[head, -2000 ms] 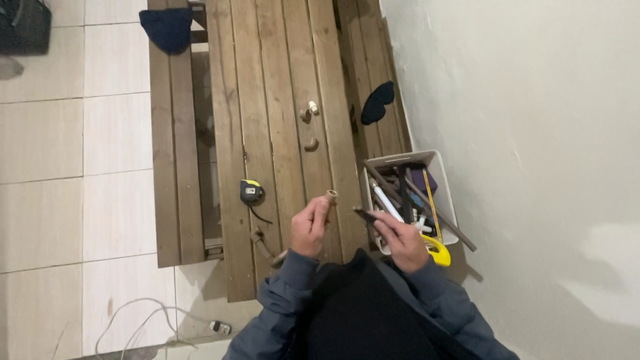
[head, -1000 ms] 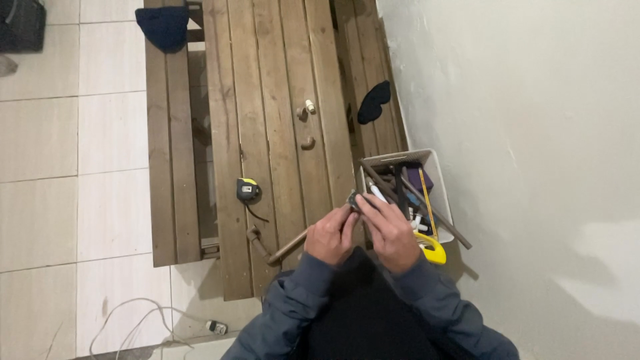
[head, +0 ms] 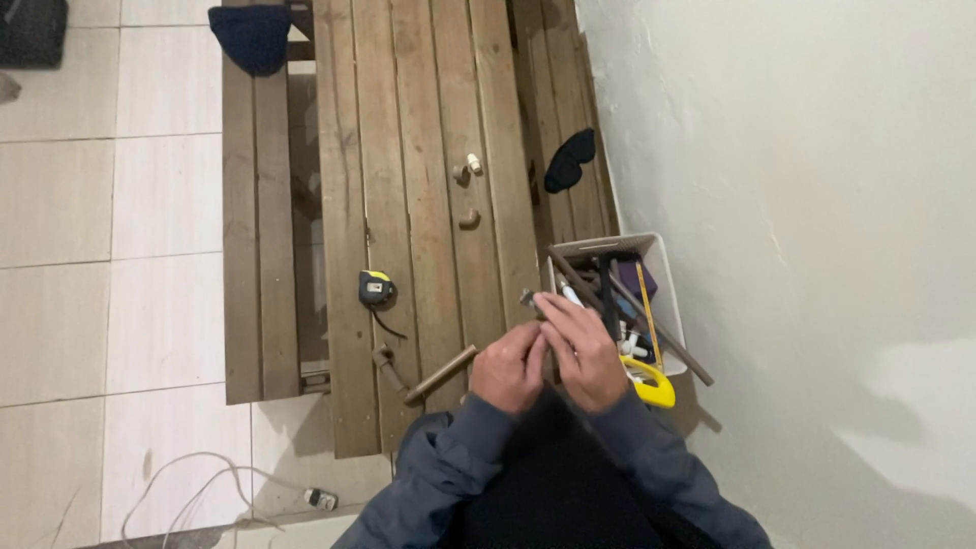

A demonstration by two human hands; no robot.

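My left hand [head: 509,367] and my right hand [head: 585,352] meet over the near right edge of the slatted wooden table [head: 438,259]. Between my right fingers is a small dark object [head: 528,297], its kind unclear. My left fingers are closed near my right fingertips, and what they hold is hidden. Left of my hands lies a brown pipe assembly with elbows [head: 441,375]. A black and yellow tape measure [head: 377,289] rests farther left. Beyond my hands sit a brown pipe elbow [head: 469,219], another brown fitting [head: 460,174] and a white fitting [head: 474,163].
A white plastic basket [head: 671,305] by the wall holds pipes, a folding rule or yellow stick [head: 648,305] and a yellow-handled tool [head: 653,385]. A dark eye mask [head: 570,162] lies on the right bench, a navy beanie [head: 255,36] on the left. A cable [head: 229,461] lies on the floor.
My hands, apart two seconds ago with a brown piece in the left, have come together. The dark object remains by my right fingers.
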